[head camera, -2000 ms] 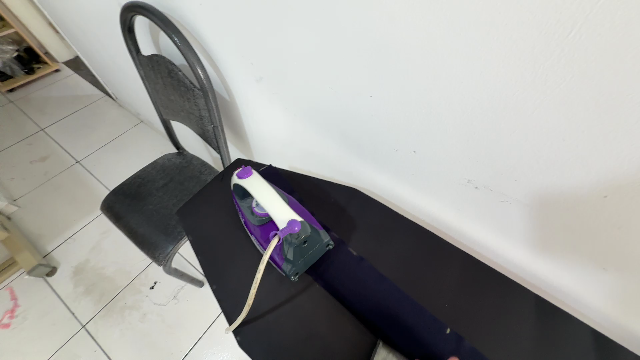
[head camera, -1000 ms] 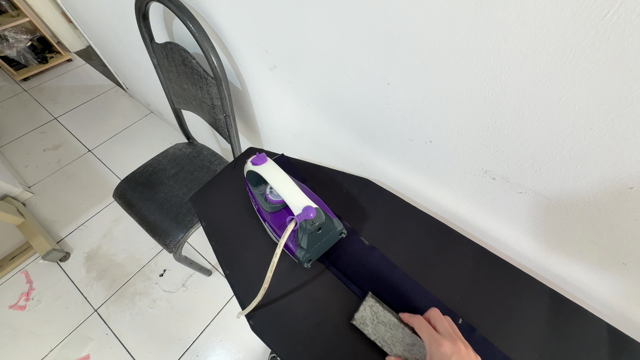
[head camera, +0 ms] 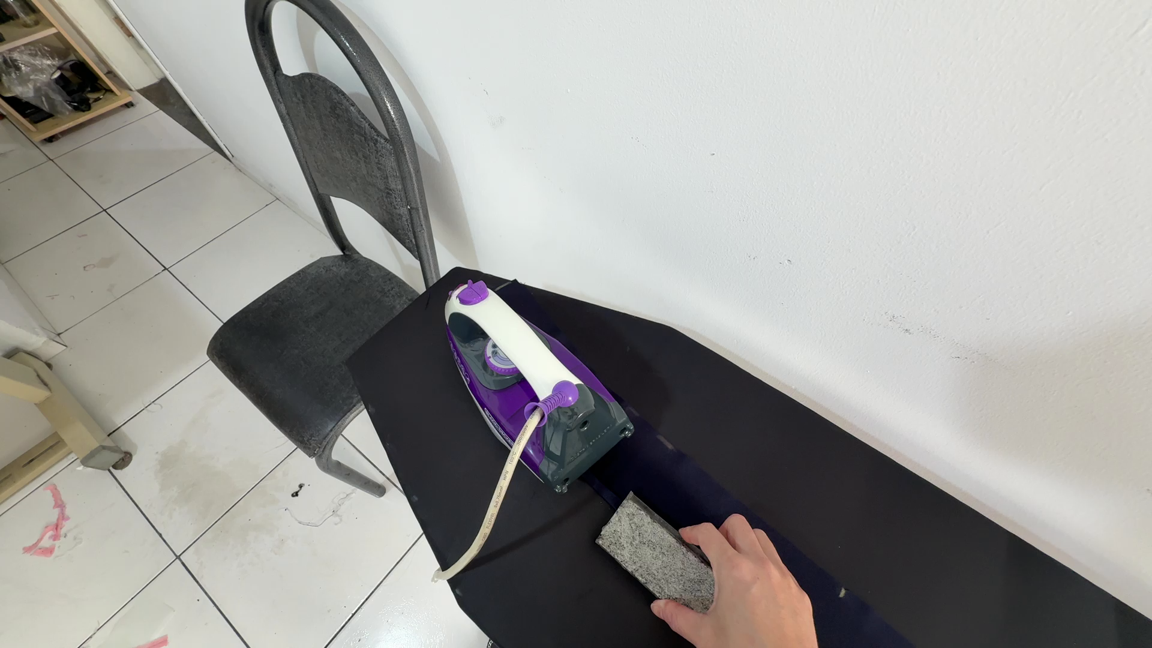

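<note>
My right hand (head camera: 747, 585) grips a speckled grey block (head camera: 655, 551), which looks like stone, at its near end, with the thumb and fingers on opposite sides. The block lies over the left edge of a dark navy strip of fabric (head camera: 720, 504) that runs along a black-covered ironing board (head camera: 810, 450). Just beyond the block, a purple and white electric iron (head camera: 531, 378) rests soleplate down on the fabric and board, its pale cord (head camera: 495, 513) hanging over the board's left edge. My left hand is not in view.
A dark metal chair (head camera: 315, 333) stands at the board's far end. A white wall (head camera: 810, 180) runs along the right side. At the left are a beige frame leg on a caster (head camera: 85, 436) and a wooden shelf (head camera: 85, 112) on the tiled floor.
My right hand and the grey block have come into fuller view beside the fabric; two seconds ago they were mostly outside the frame. The iron has stayed on the board.
</note>
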